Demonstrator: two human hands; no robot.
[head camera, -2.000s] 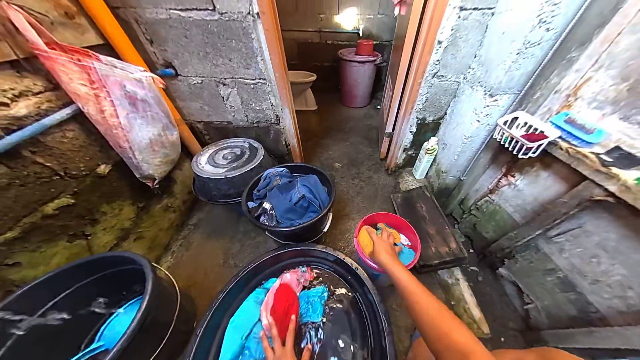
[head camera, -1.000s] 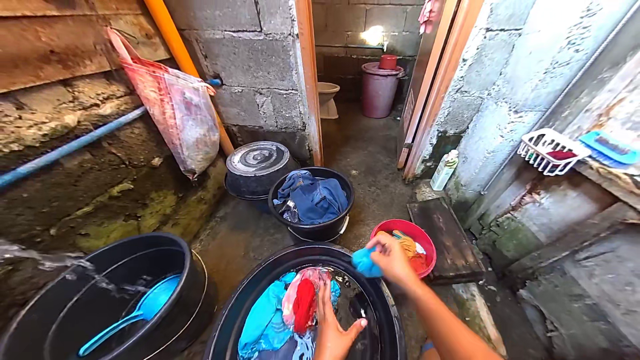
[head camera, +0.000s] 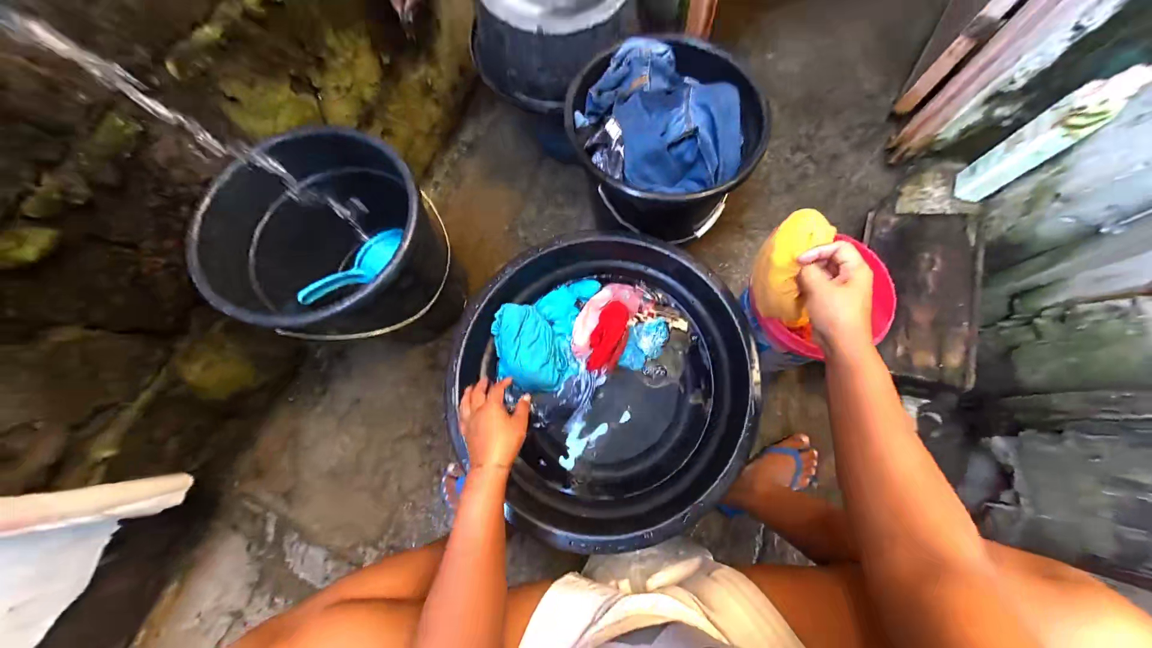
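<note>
My right hand (head camera: 837, 292) pinches a yellow cloth (head camera: 792, 256) at the mouth of a red plastic bucket (head camera: 884, 292); part of the cloth hangs inside. Near the left inner wall of a wide black basin (head camera: 738, 432), my left hand (head camera: 493, 423) has its fingers spread, just below a wet turquoise cloth (head camera: 531, 346). A pink and red cloth (head camera: 610, 333) and a small light-blue cloth (head camera: 646, 344) lie beside it in shallow water with suds. Whether my left fingertips touch the turquoise cloth is unclear.
Water pours into a black bucket (head camera: 202, 243) holding a blue dipper (head camera: 369, 261) at left. Denim clothes (head camera: 679, 135) fill another black bucket (head camera: 760, 117) beyond the basin. A dark wooden board (head camera: 931, 297) lies right of the red bucket. A rough, mossy wall borders the left.
The view has tilted down. My right hand held a light-blue cloth near the red bucket one second ago; that hand now holds the yellow cloth. My left hand has moved to the basin's left side.
</note>
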